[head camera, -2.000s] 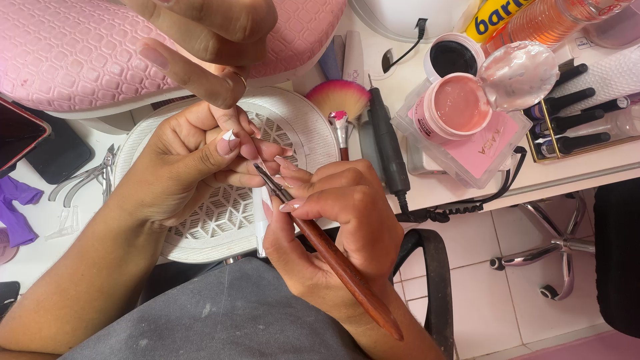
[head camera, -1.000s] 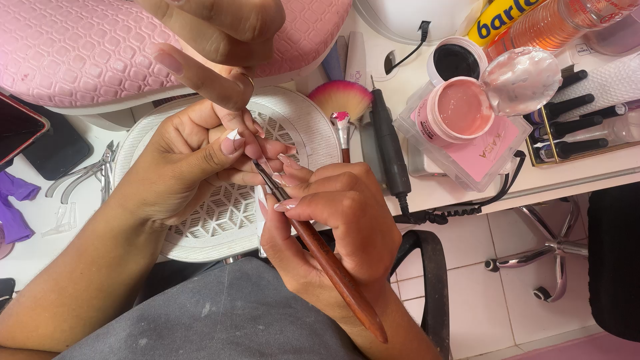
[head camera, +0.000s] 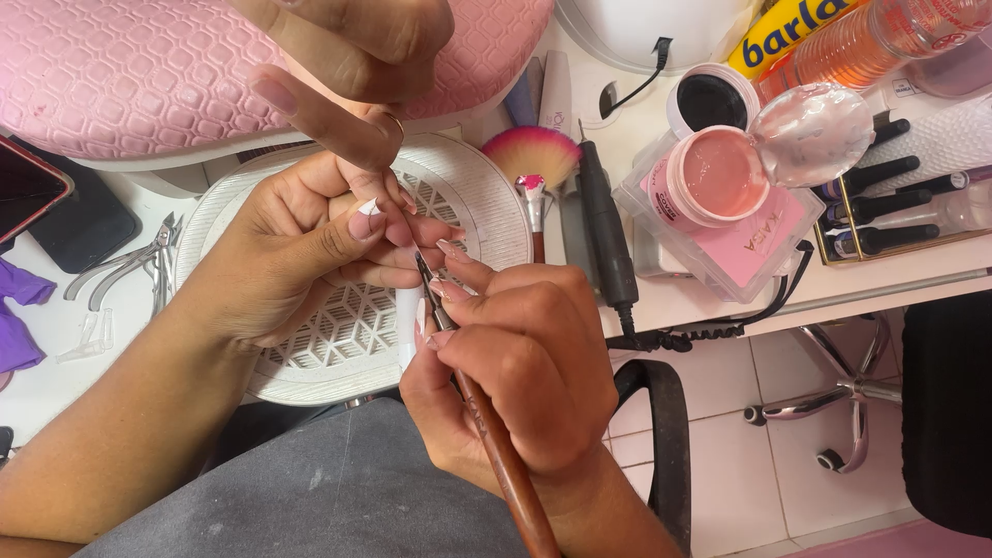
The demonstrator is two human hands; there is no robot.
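Note:
My left hand (head camera: pixel 302 240) holds the fingers of another person's hand (head camera: pixel 399 232) above a round white vented nail-dust collector (head camera: pixel 473 209). In my right hand (head camera: pixel 527 356) is a wooden-handled nail brush (head camera: pixel 496 434), gripped near its metal ferrule. The brush tip is at one fingertip of the held hand; the bristles and that nail are too small to make out well. The other person's second hand (head camera: pixel 349 85) hangs over my left hand, a ring on one finger. To the right, an opened jar of pink gel (head camera: pixel 717 174) stands on a clear-lidded pink case (head camera: pixel 748 248).
A pink padded armrest (head camera: pixel 139 70) lies at the top. Cuticle nippers (head camera: pixel 128 263) and purple gloves (head camera: pixel 19 310) are at left. A fan brush (head camera: pixel 535 159), a black nail drill handpiece (head camera: pixel 608 225), bottles (head camera: pixel 876 201) and a chair base (head camera: pixel 852 387) are at right.

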